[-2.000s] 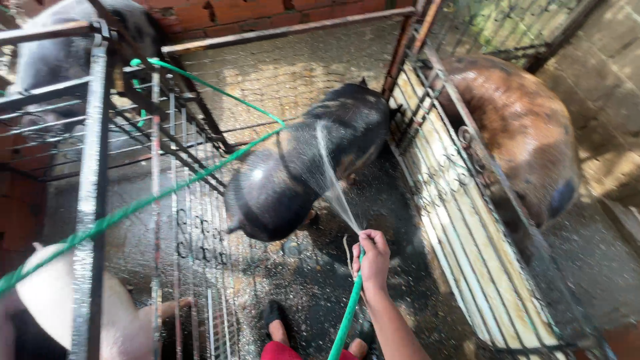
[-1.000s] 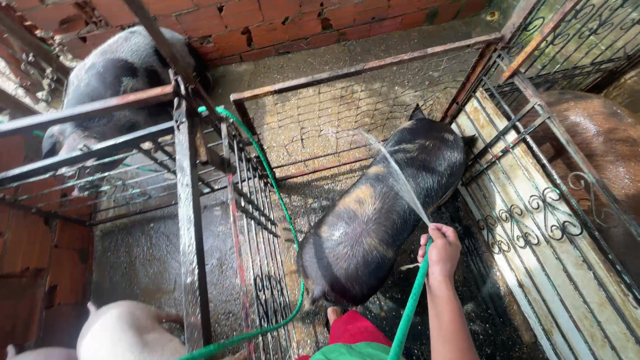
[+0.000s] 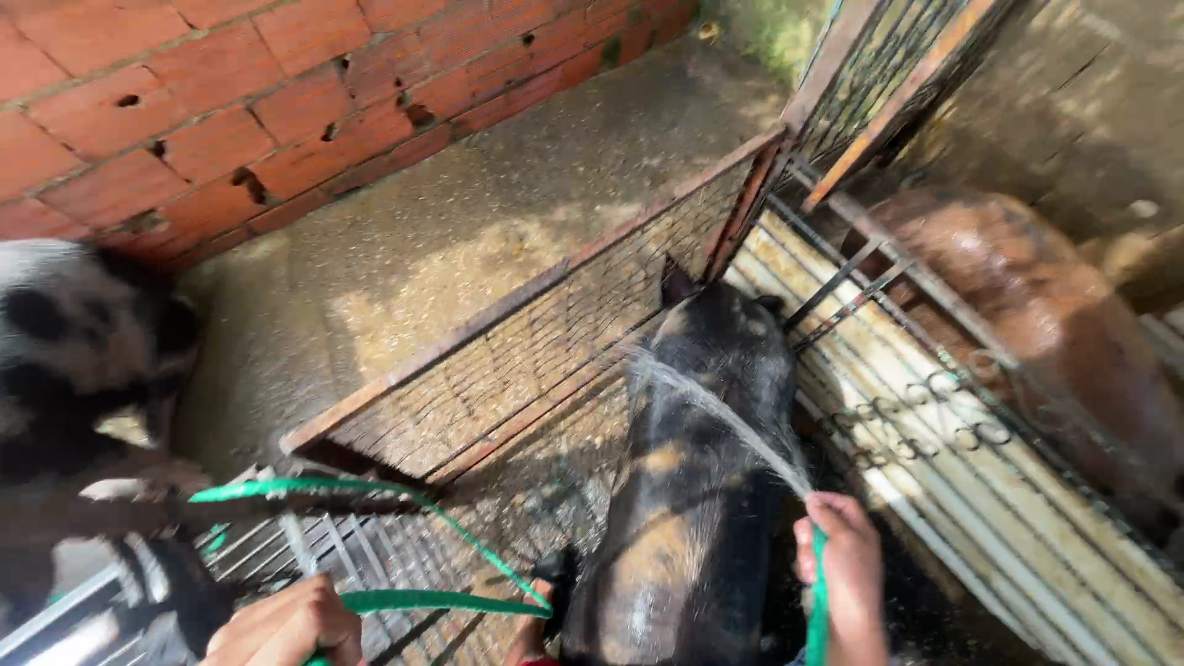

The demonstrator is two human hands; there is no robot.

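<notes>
My right hand (image 3: 844,564) grips the end of a green hose (image 3: 818,610), with the thumb at its mouth. A jet of water (image 3: 731,416) arcs up and left from it over the back of a black and tan pig (image 3: 689,518), which stands wet below with its head toward the wire mesh gate. At the lower left my left hand (image 3: 287,624) is closed around a part of the green hose, which shows below the fist. Another stretch of hose (image 3: 444,601) loops beside it and over a metal rail.
A rusty mesh gate (image 3: 546,342) crosses the middle. A brick wall (image 3: 213,111) runs along the upper left. A black and white pig (image 3: 65,342) is at the left. Behind the right-hand barred partition (image 3: 925,435) with pale panels is a brown pig (image 3: 1017,277). A foot (image 3: 532,620) shows below.
My left hand, unseen before, is now in view on the hose at the lower left. The view has shifted, and the pig's body now points more nearly straight up in it.
</notes>
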